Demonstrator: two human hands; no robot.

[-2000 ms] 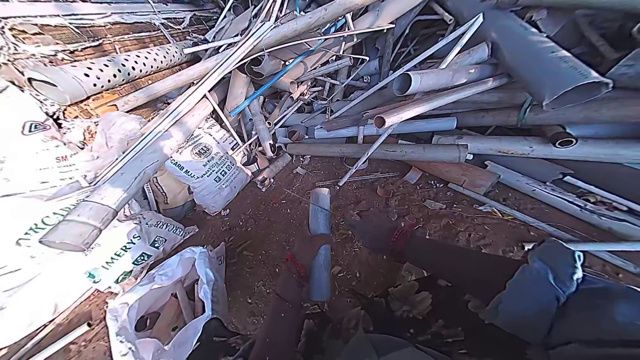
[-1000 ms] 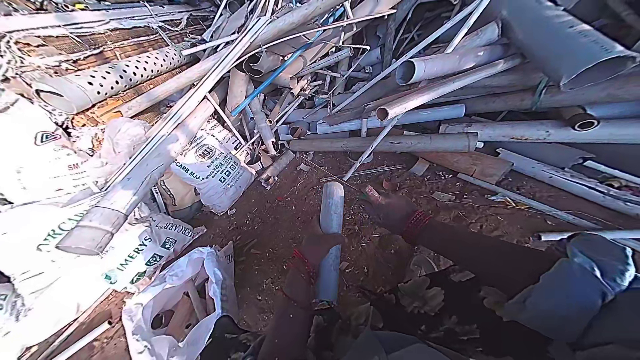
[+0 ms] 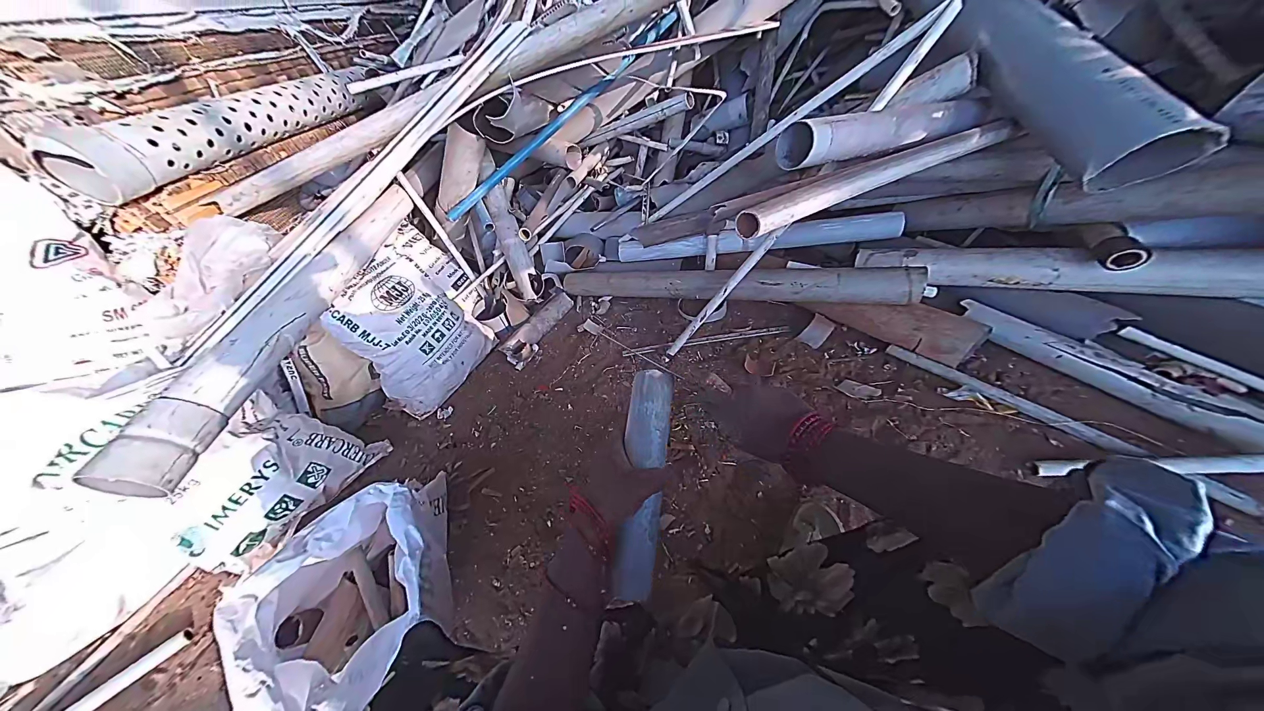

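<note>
A short grey plastic pipe (image 3: pixel 648 420) lies lengthwise before me on the dirt ground, its far end pointing toward the pile. My left hand (image 3: pixel 620 486) grips it around its middle from the left side. Just to the right of the pipe's far half is my right hand (image 3: pixel 752 417), apart from the pipe. A thin line runs near that hand's fingertips, but whether the hand holds it I cannot tell. Both wrists carry red bands. The right hand is dark and blurred, so its fingers are hard to make out.
Beyond the hands is a heap of loose plastic pipes, with a long grey pipe (image 3: pixel 750 284) along its near edge. A white sack with pipe pieces (image 3: pixel 242 617) stands open at lower left. Printed sacks (image 3: pixel 410 331) and a perforated pipe (image 3: pixel 212 128) are further left.
My left hand stays on the grey pipe throughout. The right hand shifts slightly beside the pipe's far end, with its fingers looking more spread one second ago.
</note>
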